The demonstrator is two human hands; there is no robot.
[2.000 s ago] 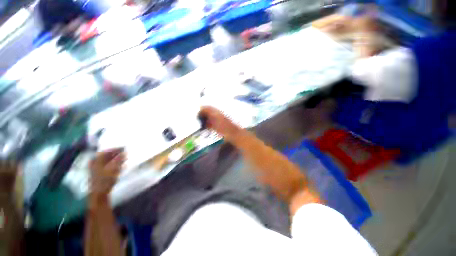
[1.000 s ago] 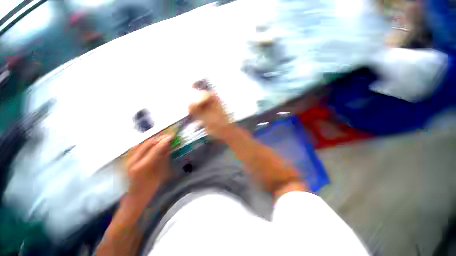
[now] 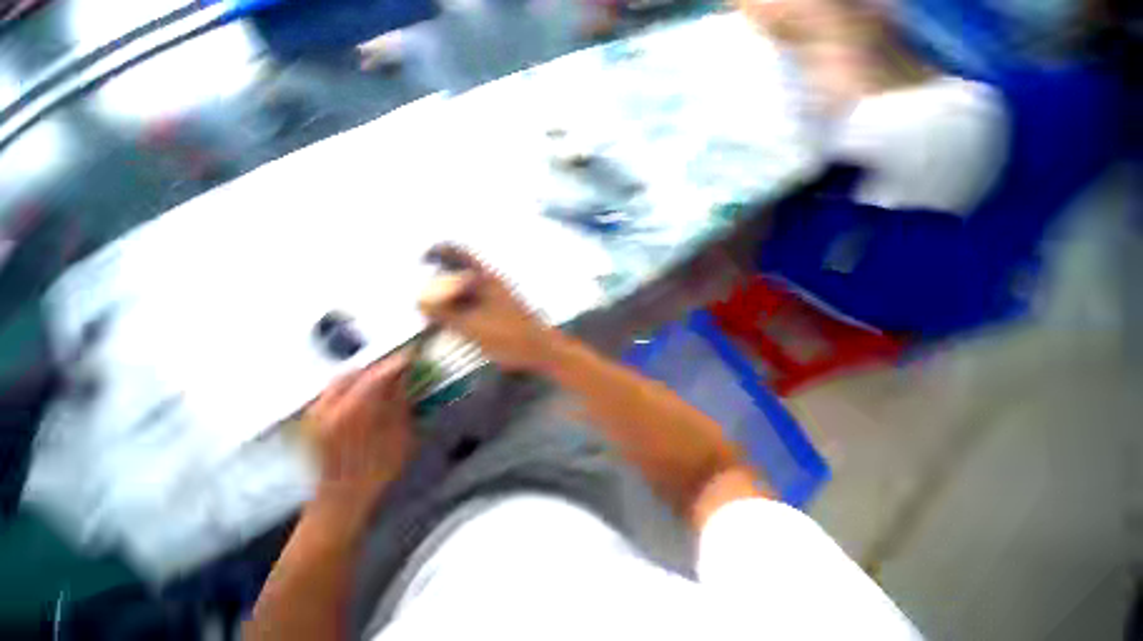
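My right hand (image 3: 483, 313) is closed around a small dark piece (image 3: 448, 257), which shows above the fingers; blur hides its shape. My left hand (image 3: 360, 423) is low at the front edge of the work area, left of my right hand. Its fingers reach towards a blurred green thing (image 3: 424, 373), perhaps the green-rimmed pot, partly hidden by the hand. Whether my left hand holds anything cannot be told. A black base (image 3: 339, 334) lies on the white sheet (image 3: 288, 238), just beyond my left hand.
Blurred dark and bluish things lie on clear plastic sheeting (image 3: 702, 125) at the right. A neighbouring person in blue with a white sleeve (image 3: 934, 144) sits at the right. A red stool or crate (image 3: 808, 338) and a blue bin (image 3: 758, 407) stand below the bench.
Since two seconds ago, my left hand has come from the far left to the green thing. Both hands are now close together. The view has swung, and the dark piece remains in my right hand.
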